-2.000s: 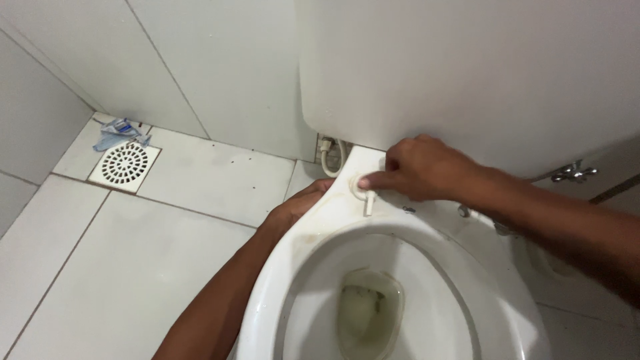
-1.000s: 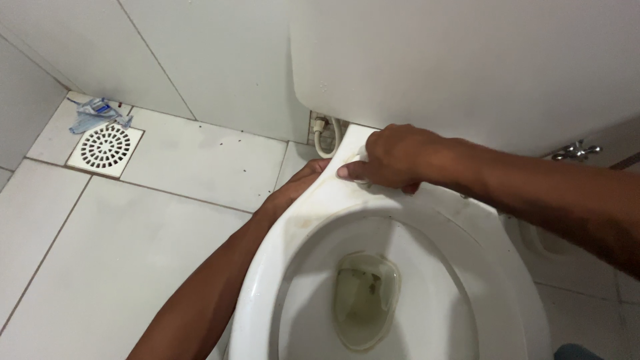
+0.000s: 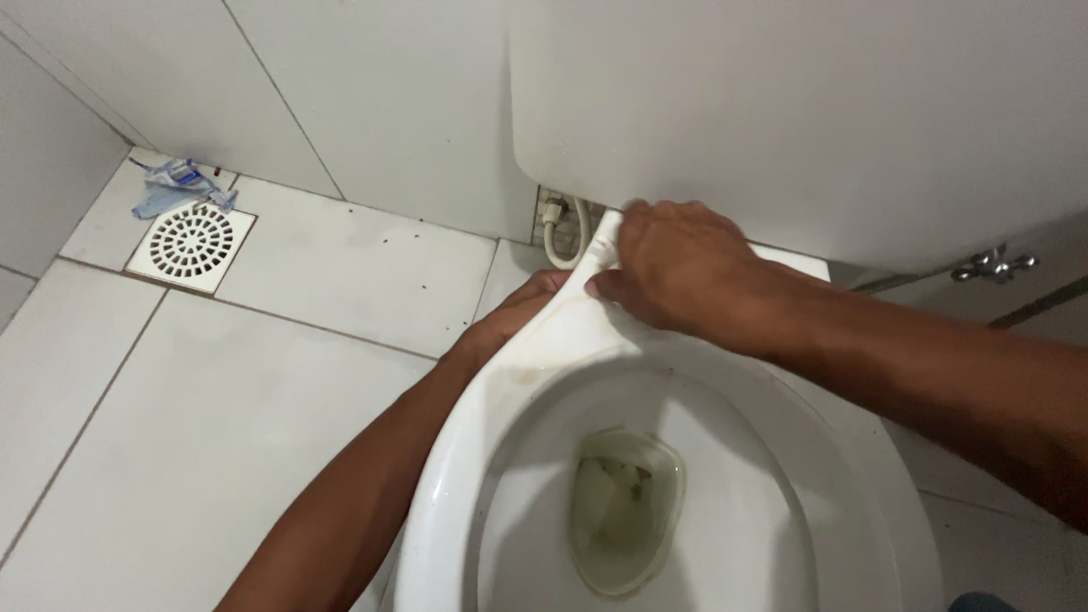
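Note:
A white ceramic toilet bowl (image 3: 544, 340) without a seat fills the lower middle, with murky water and dark debris inside. My left hand (image 3: 531, 297) reaches around the bowl's outer left side near the back; its fingers are hidden beneath the rim. On top of the bowl's rear ledge rests my right hand (image 3: 671, 263), its thumb on the ceramic and its curled fingers near the back edge. Whatever lies under that palm cannot be seen. Just behind the left hand, a pale flexible water hose (image 3: 551, 242) loops down from a wall fitting.
A white cistern (image 3: 765, 110) overhangs the back of the bowl. At the right is a chrome valve handle (image 3: 994, 265). A round-slotted floor drain (image 3: 191, 242) lies at the left, with a crumpled blue-and-white wrapper (image 3: 174, 187) beside it. Dark specks dot the tiled floor (image 3: 297, 382).
Two seconds ago a small white hinge-like part showed beside my right thumb on the rear ledge; now my right hand covers that spot. My left hand remains at the bowl's side.

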